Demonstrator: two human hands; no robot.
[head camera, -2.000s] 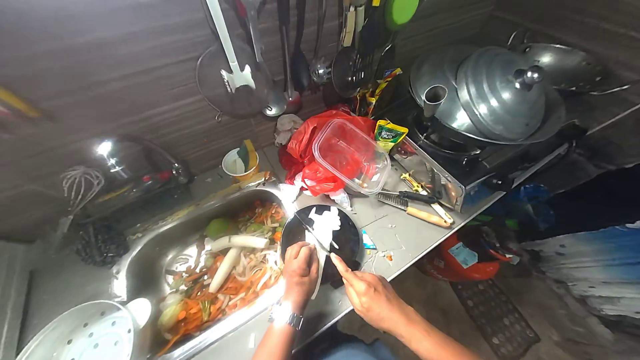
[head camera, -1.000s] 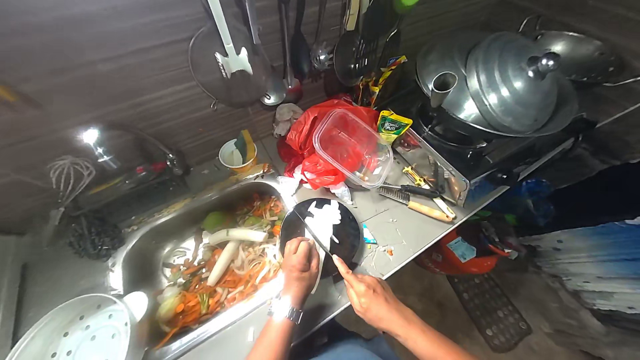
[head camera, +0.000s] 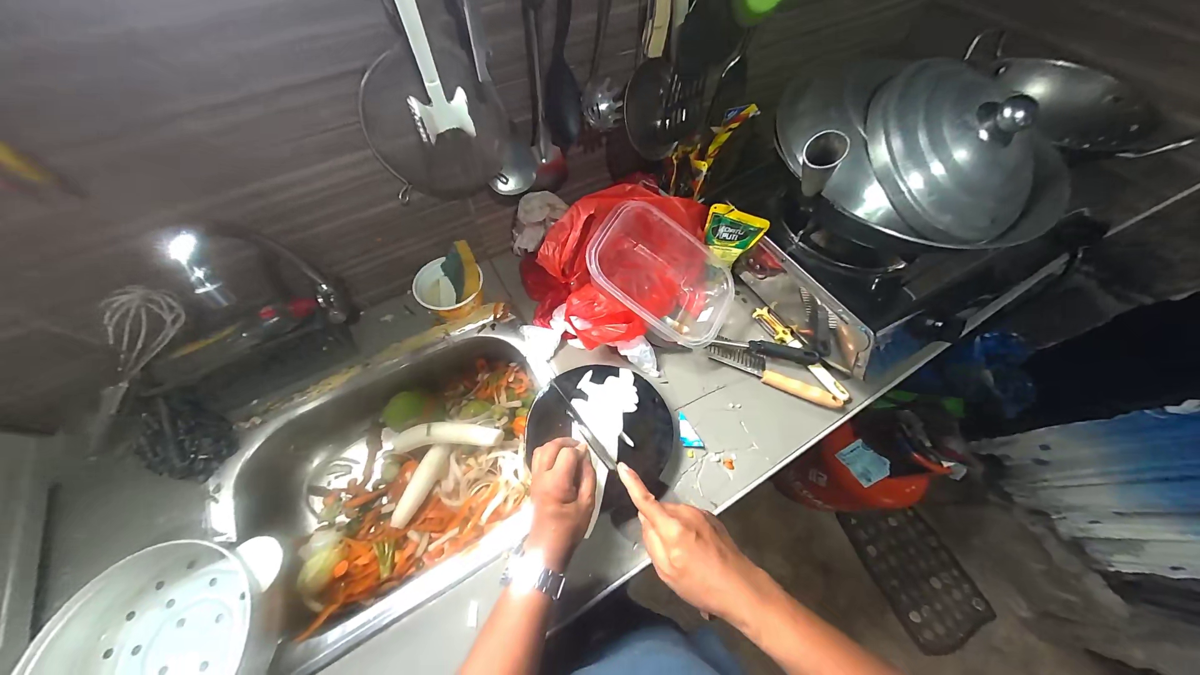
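Observation:
A round black plate or board lies on the counter's edge, with white sliced pieces on it. My left hand, with a watch at the wrist, is closed over a long white vegetable piece at the near side of the plate. In my right hand is a knife, its blade slanting up and left across the white pieces, the index finger stretched toward it. The handle is hidden in the hand.
Left of the plate, a steel sink holds shredded carrot and long white vegetables. Behind are a clear plastic container and a red plastic bag. A crinkle cutter lies right; beyond stands a stove with a lidded pan. A perforated colander sits lower left.

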